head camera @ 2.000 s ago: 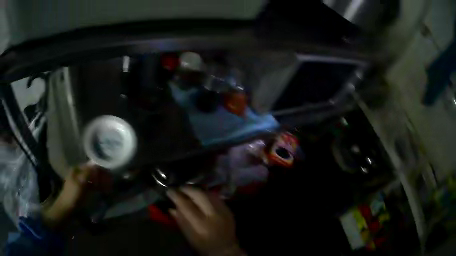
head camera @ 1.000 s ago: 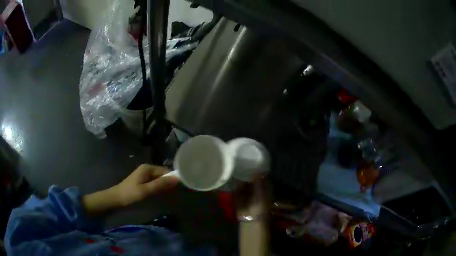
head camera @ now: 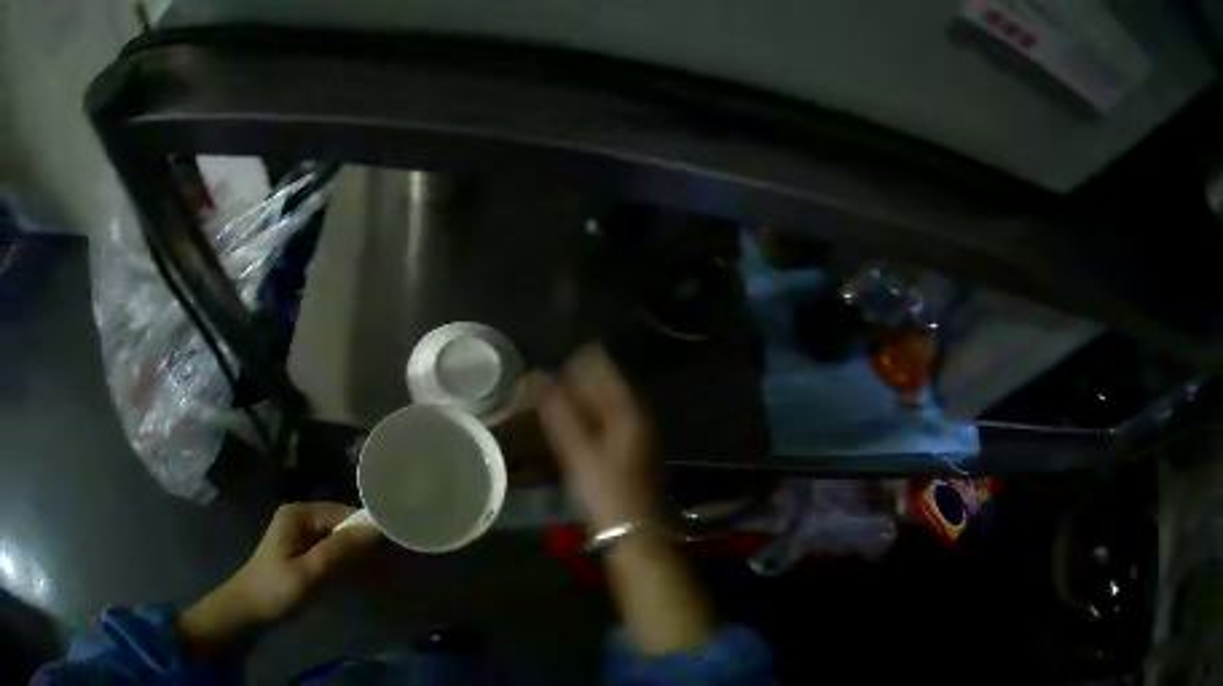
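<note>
My left hand grips the handle of a white mug. The mug is tilted so that its pale inside faces me. A second white round vessel, a cup or a lid, shows just beyond the mug's rim, over the dark counter. The mug overlaps its near edge. My right hand is blurred, to the right of both, with a metal band at the wrist. Its fingers look apart and nothing shows in them. Whether a fingertip touches the second vessel is unclear.
A dark frame bar crosses above the counter. A light blue cloth lies at the right with an orange item on it. A clear plastic bag hangs at the left. Pale and red packages show below the counter edge.
The mug and my left hand appear lower and further left as the view has turned. My right hand, earlier at the second white vessel, now shows to its right with its fingers raised.
</note>
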